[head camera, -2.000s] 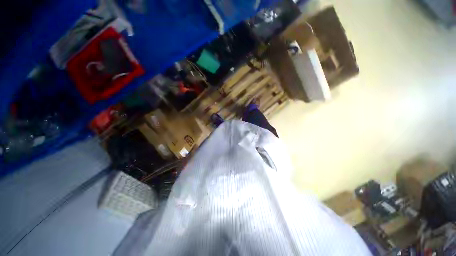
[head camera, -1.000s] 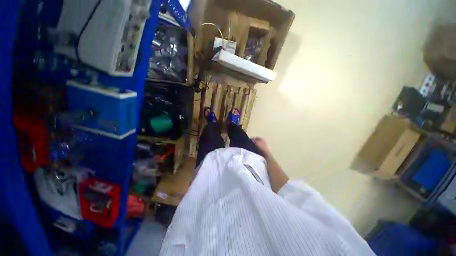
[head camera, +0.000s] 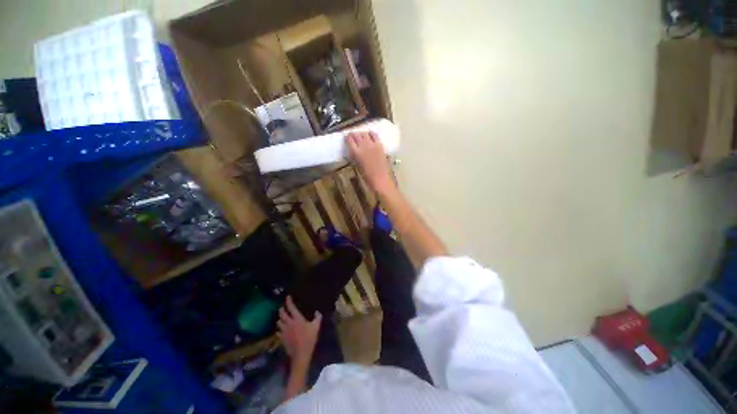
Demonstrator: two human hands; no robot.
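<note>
My right hand [head camera: 369, 160] is on the right part of a white foam block or flat white box [head camera: 311, 154], fingers over its edge. The block lies along the near side of a large open carton [head camera: 242, 28]. The carton has cardboard dividers, a pale looped cable and shiny bags [head camera: 327, 89] inside. My left hand [head camera: 299, 330] is lower, near my left thigh, fingers spread and with nothing seen in it. A second open carton of shiny bags [head camera: 174, 206] is at the left.
My feet are on a wooden pallet [head camera: 323, 214]. A blue rack [head camera: 121, 267] stands at the left, with white blister trays [head camera: 101, 73] on it. A green item [head camera: 257, 315] lies low beside it. A red bin [head camera: 632, 338] and another carton [head camera: 687, 105] are at the right.
My right hand has moved from beside my leg up to the white block. My left hand has come into view. The view has turned and the cartons appear larger.
</note>
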